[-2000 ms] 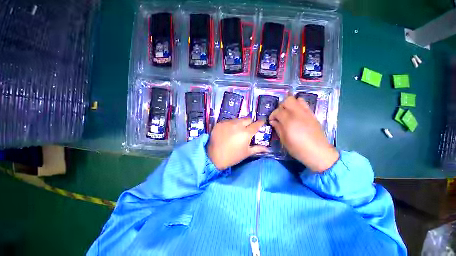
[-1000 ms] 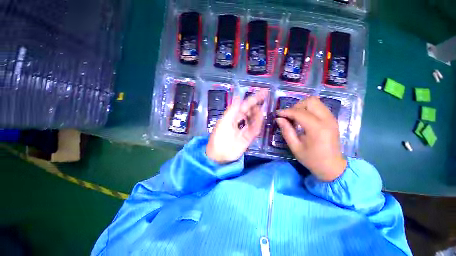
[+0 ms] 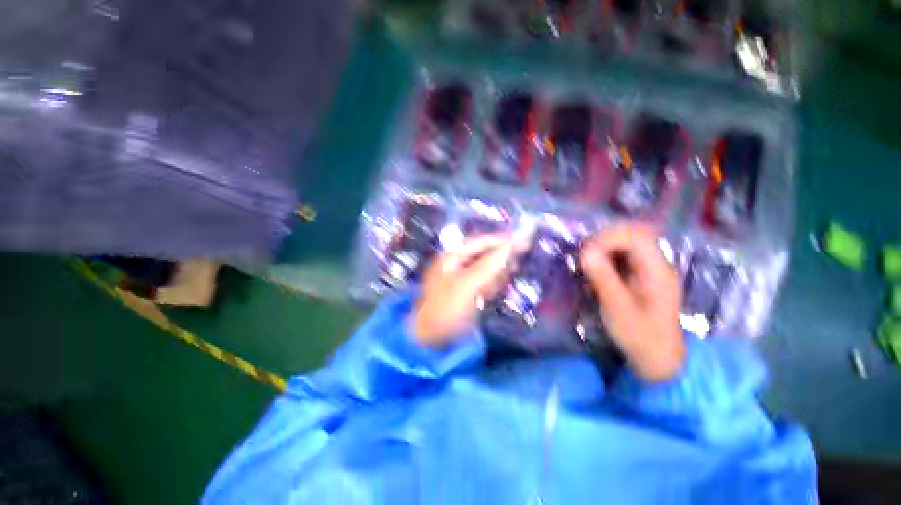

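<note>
The picture is blurred. A clear plastic tray (image 3: 385, 178) with two rows of pockets lies in front of me. Black phones with red edges (image 3: 733, 178) fill its far row; phones in the near row are partly hidden by glare and my hands. My left hand (image 3: 462, 288) is over the near row, left of centre, fingers pointing up and right. My right hand (image 3: 637, 291) is over the near row, right of centre, with fingers curled. Whether either hand holds anything is too blurred to tell.
A tall stack of greyish-purple trays (image 3: 148, 128) stands at the left. Another tray with phones (image 3: 771, 74) lies beyond. Green batteries (image 3: 843, 245) lie at the right edge, with a small pale cylinder (image 3: 860, 363). Yellow-striped floor tape (image 3: 198, 345) runs at lower left.
The view has shifted, so the tray, stack and batteries appear further right and lower, and more of the far tray shows. My hands stay over the near row, slightly further apart.
</note>
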